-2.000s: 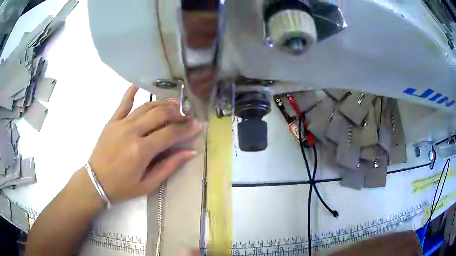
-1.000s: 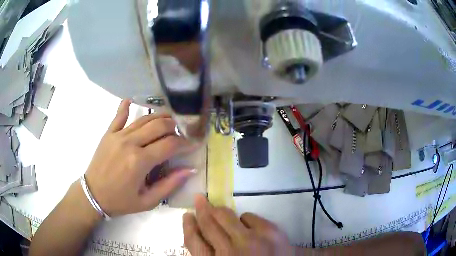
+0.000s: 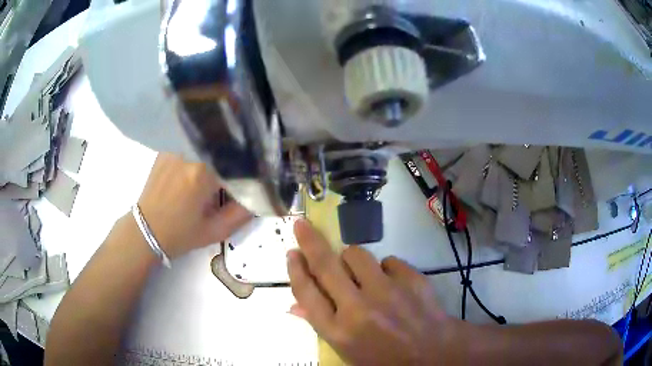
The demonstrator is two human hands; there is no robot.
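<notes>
My left hand (image 3: pixel 187 207), with a white bangle at the wrist, lies beside the needle area of the white sewing machine head (image 3: pixel 300 93). Its fingertips are hidden behind the head, so what they touch cannot be seen. My right hand (image 3: pixel 357 293) lies palm down over the yellow strip (image 3: pixel 325 214), its index fingertip just in front of the foot area; no piece shows in it. The shiny needle plate and slide plate (image 3: pixel 259 250) lie bare between the hands. The zip piece is not visible.
Thread snips (image 3: pixel 436 193) with a black cord lie right of the black knob (image 3: pixel 360 218). A pile of zip pieces (image 3: pixel 532 207) lies further right. Grey-beige strips (image 3: pixel 25 154) lie fanned at the left. A ruler scale runs along the front edge.
The zip piece has gone from the front of the foot, baring the metal plate. My right hand has come in and moved up towards the foot. My left hand has moved away behind the head.
</notes>
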